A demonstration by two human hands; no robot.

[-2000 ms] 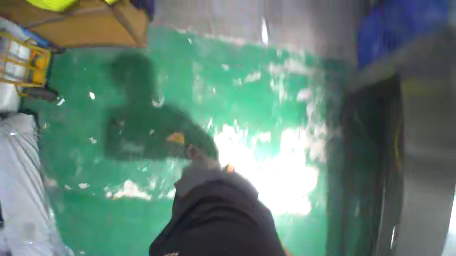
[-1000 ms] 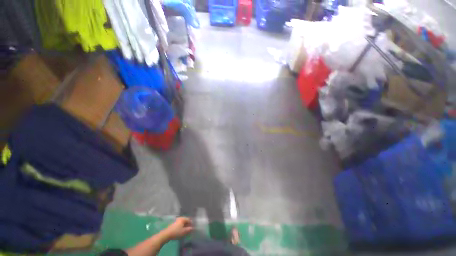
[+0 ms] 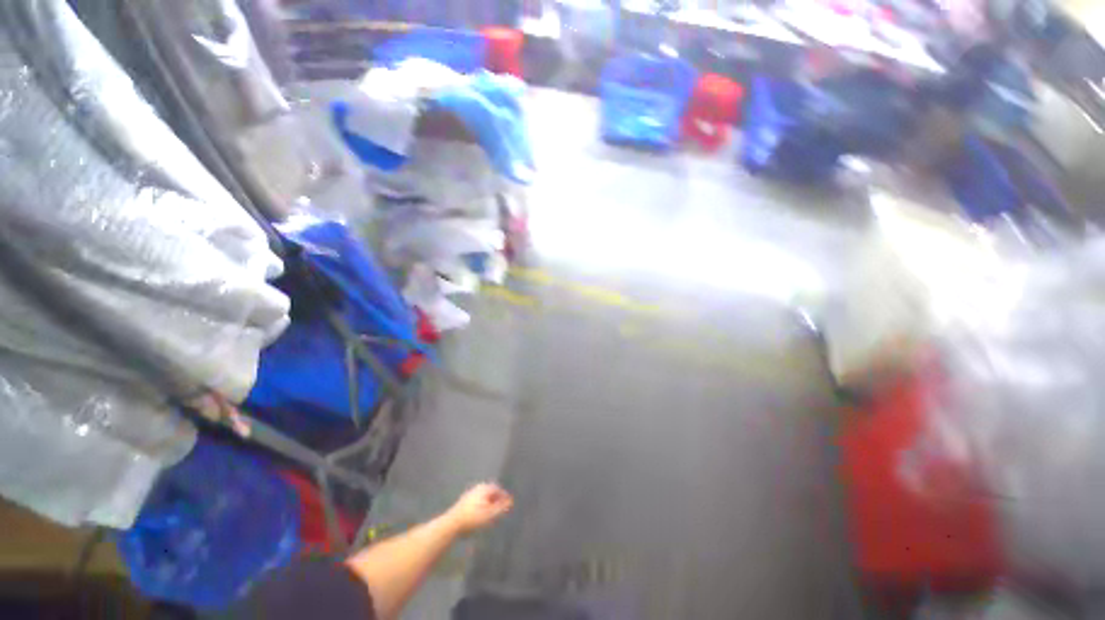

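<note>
My left hand (image 3: 482, 503) is small and blurred at the lower middle, over the grey floor (image 3: 630, 448); its fingers look curled, and I see nothing held. My bare left forearm comes out of a dark sleeve at the bottom. My right hand is not in view. Nearest at left, pale garments (image 3: 109, 230) hang under clear plastic on a metal rack frame (image 3: 285, 448). A blue plastic-covered bundle (image 3: 212, 527) lies below them, beside something red (image 3: 318, 515).
A blue heap (image 3: 321, 363) and a pile of white and light blue cloth (image 3: 442, 182) stand at left. A red thing (image 3: 915, 484) and blurred white plastic (image 3: 1042, 375) are at right. Blue (image 3: 642, 103) and red (image 3: 713, 112) containers stand ahead.
The view has moved forward along the grey floor. The green floor and the dark stack at left have left the frame; the plastic-covered garments and the far containers are nearer.
</note>
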